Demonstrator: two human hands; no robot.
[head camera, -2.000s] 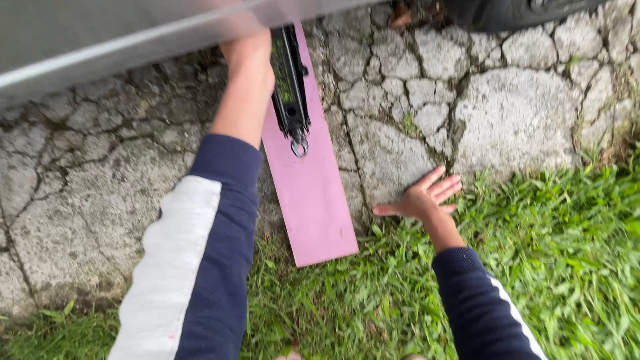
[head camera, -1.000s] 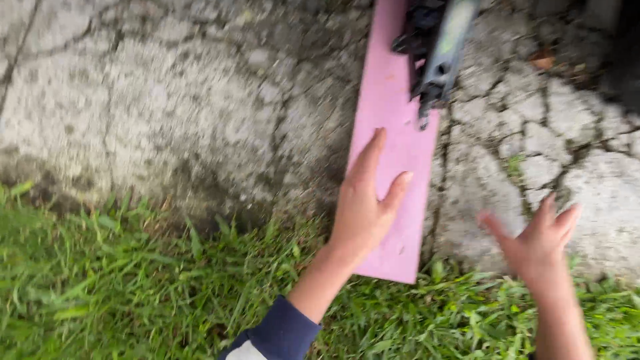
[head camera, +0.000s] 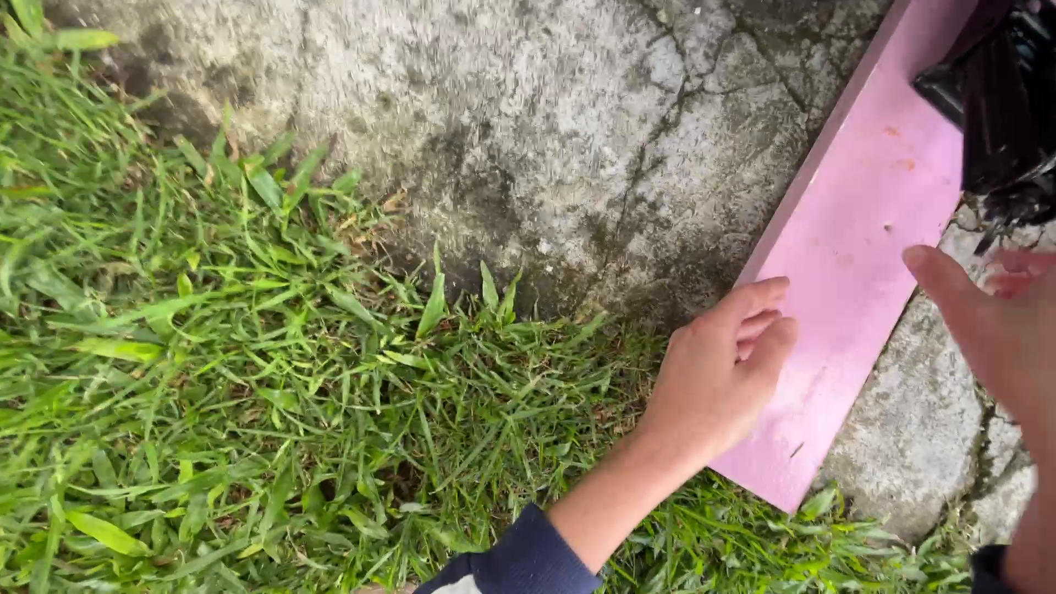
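Note:
A pink board (head camera: 858, 272) lies slantwise over the edge of cracked concrete, its lower end at the grass. On it, at the upper right, rests a black metal car jack (head camera: 1002, 115), partly cut off by the frame. My left hand (head camera: 722, 363) is at the board's left edge with fingers curled; whether it grips the edge I cannot tell. My right hand (head camera: 994, 322), slightly blurred, is at the board's right side just below the jack, thumb over the board; its fingers are partly out of frame and hold nothing that shows.
Weathered concrete (head camera: 528, 148) with cracks runs along the top and to the right of the board. Green grass (head camera: 272, 429) covers the left and lower part of the view.
The left hand, under the car body two seconds ago, is now at the board's left edge. The right hand has come up to the board beside the jack. The view has swung left.

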